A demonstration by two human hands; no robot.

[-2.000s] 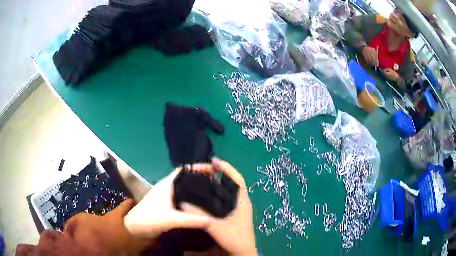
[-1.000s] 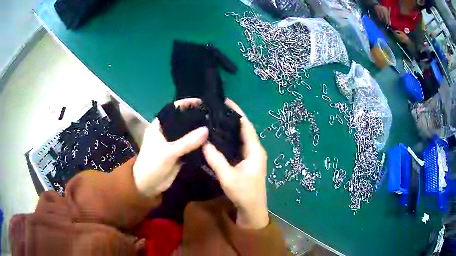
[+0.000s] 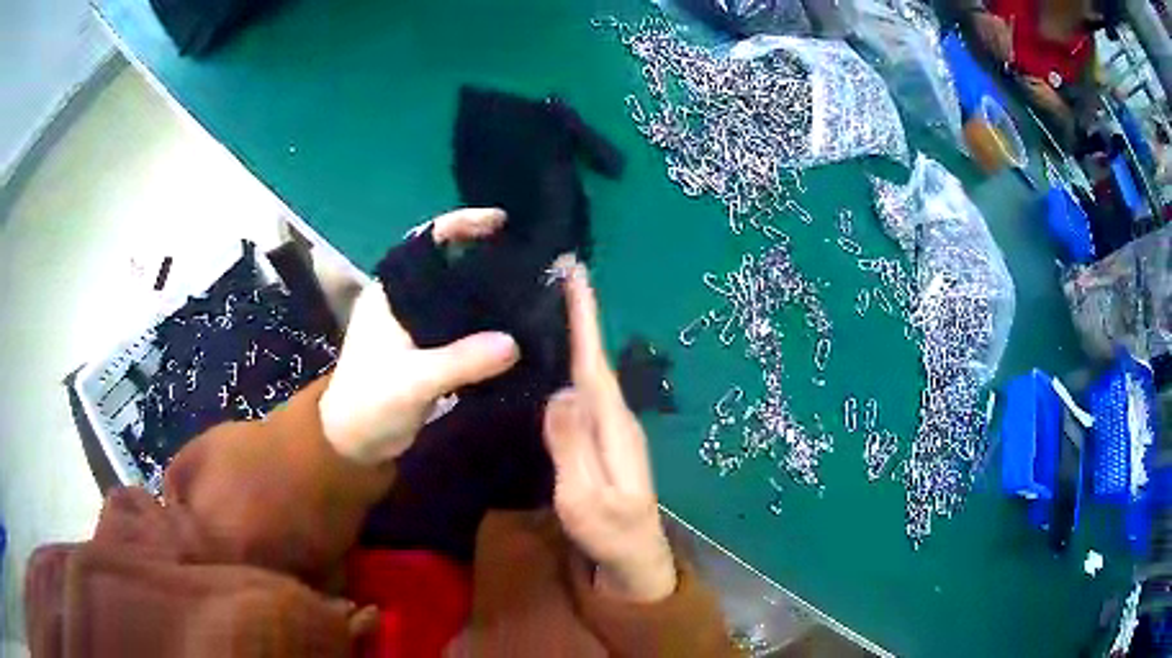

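My left hand [image 3: 405, 366] holds a black rubber piece [image 3: 431, 289] between its thumb and fingers, near the bench's front edge. My right hand [image 3: 598, 444] is beside it, fingers extended and blurred, with a small bright bit at its fingertips; I cannot tell if it grips this. A black stack of rubber mouldings [image 3: 514, 148] lies on the green bench just beyond my hands. A small dark piece [image 3: 647, 375] lies right of my right hand. Silver wire links [image 3: 739, 116] lie in loose piles to the right.
A white basket [image 3: 106, 418] of black parts with silver metal stands at the left. Clear plastic bags [image 3: 964, 264] spill links on the right. Blue bins [image 3: 1028, 433] stand at the far right. A black bundle [image 3: 199, 19] lies at the top left. A person in red [image 3: 1047, 45] sits across.
The black piece is now in my left hand alone, and my right hand has come away to the right with fingers straightened. A small dark piece now shows on the bench beside it.
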